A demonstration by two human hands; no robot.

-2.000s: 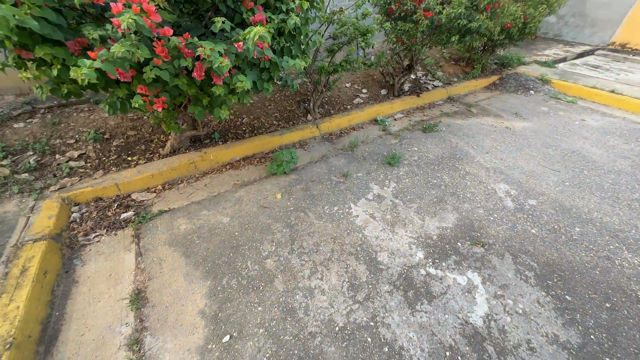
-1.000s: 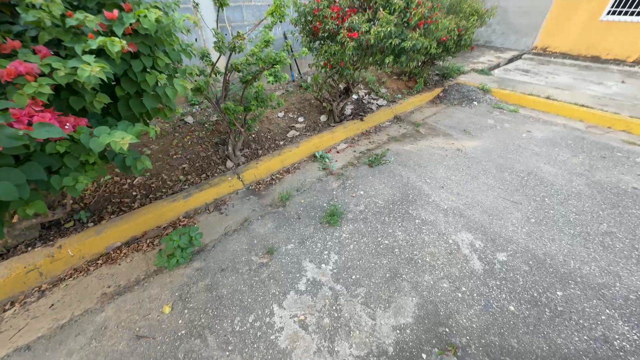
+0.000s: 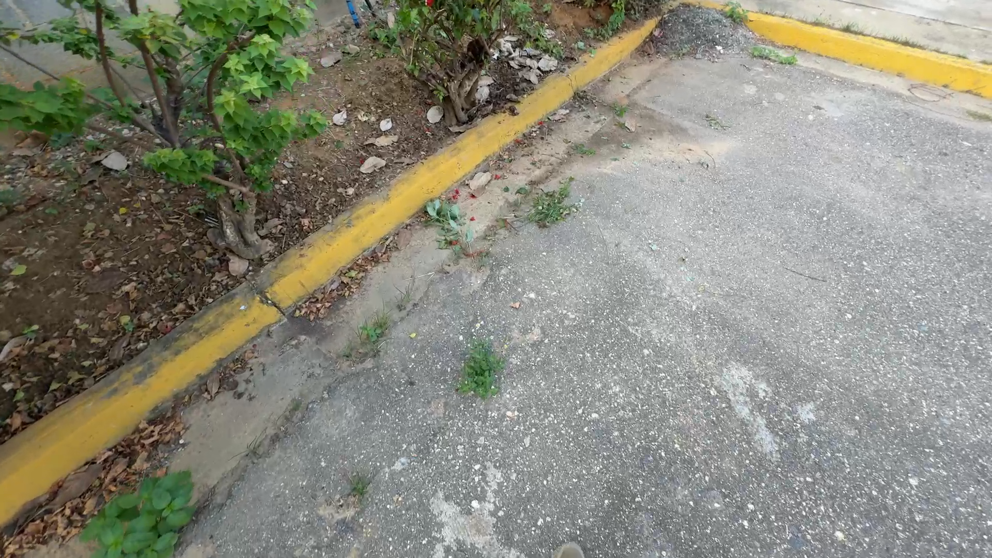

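Neither my left hand nor my right hand shows in the head view. A small green weed (image 3: 480,369) grows from the grey asphalt near the middle. Closer to the curb stand a thin tuft of grass (image 3: 375,327), a leafy sprig with red bits (image 3: 451,221) and a low spreading weed (image 3: 551,204). A broad-leaved plant (image 3: 145,518) grows at the lower left, beside dry leaves. The tip of what may be a shoe (image 3: 568,550) just shows at the bottom edge.
A yellow-painted concrete curb (image 3: 341,246) runs diagonally between the asphalt and a soil bed. In the bed stand a shrub with a thick stem (image 3: 240,221) and another shrub (image 3: 461,85). A gravel heap (image 3: 701,32) lies at the corner by a second yellow curb (image 3: 868,48).
The view has moved forward along the curb and tilted down. The red-flowered bush at the left of the earlier frames has left the view.
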